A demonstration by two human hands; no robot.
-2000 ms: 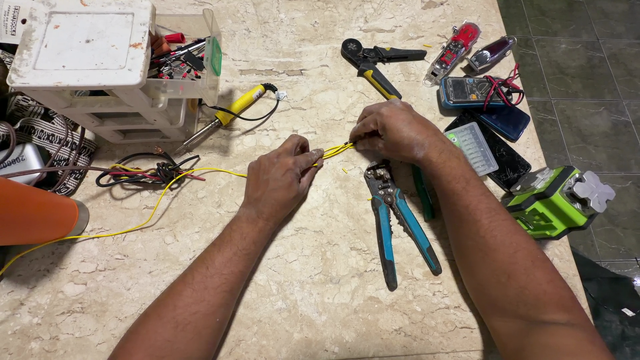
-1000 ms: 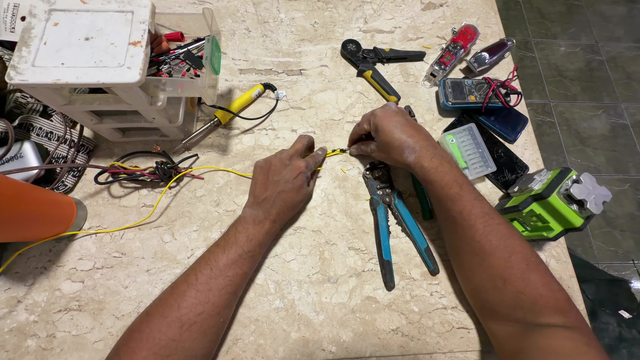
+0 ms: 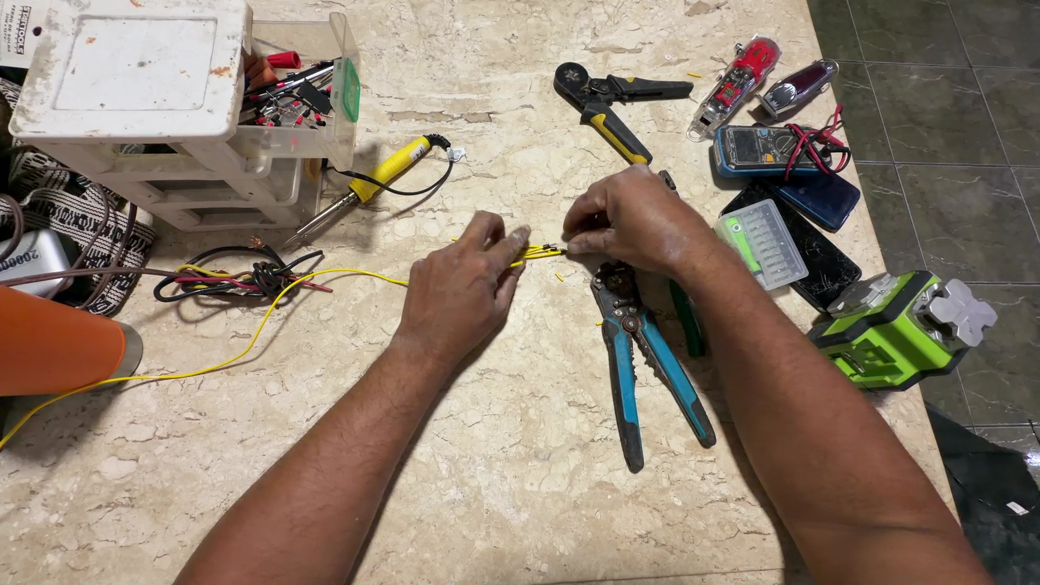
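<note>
Several short yellow wires (image 3: 536, 253) with dark ends lie in a bundle under the fingers of my left hand (image 3: 459, 280), which pinches them against the stone tabletop. The fingertips of my right hand (image 3: 634, 219) are at the wires' dark ends; whether they grip one is hidden. A long yellow wire (image 3: 264, 317) runs left from beneath my left hand. Just below my right hand lie blue-handled wire strippers (image 3: 630, 325), with a green-handled tool (image 3: 687, 318) partly under my right arm. Beyond my hands rests a ferrule crimping tool (image 3: 605, 106) with black and yellow handles.
At left stand a plastic drawer unit (image 3: 146, 73), a yellow soldering iron (image 3: 390, 171), a tangled cable (image 3: 252, 276) and an orange tumbler (image 3: 61, 341). Along the right lie hair clippers (image 3: 735, 85), a multimeter (image 3: 751, 149), a clear case (image 3: 764, 244), phones and a green laser level (image 3: 886, 329).
The wires' dark ends, hidden by my right fingers two seconds ago, now show between my hands. My right fingers have shifted slightly right along the bundle. My left hand has barely moved.
</note>
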